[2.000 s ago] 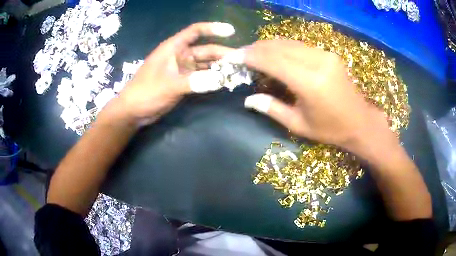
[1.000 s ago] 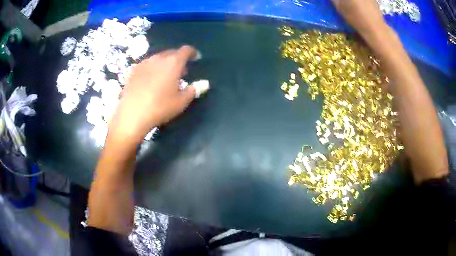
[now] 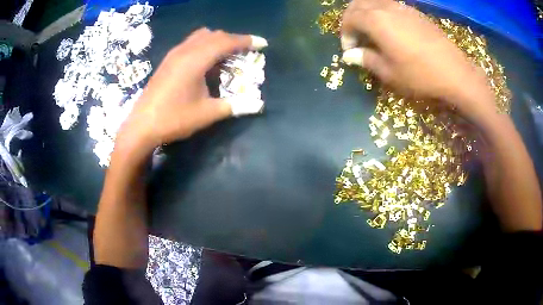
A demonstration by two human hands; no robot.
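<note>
My left hand holds a white plastic housing between thumb and fingers, above the dark green worktop. My right hand is over the upper part of the heap of brass terminals, thumb and finger close together. Whether a terminal is between them cannot be made out. Pale covers sit on the thumb and fingertips. A loose pile of white housings lies left of my left hand.
A blue surface lies beyond the worktop at the upper right. A limp white glove-like thing hangs at the left edge. A container of small silvery parts is below the worktop's front edge.
My right hand has come back from over the blue surface to the brass heap. My left hand, earlier beside the housing pile, now holds a housing further right. The view has shifted slightly.
</note>
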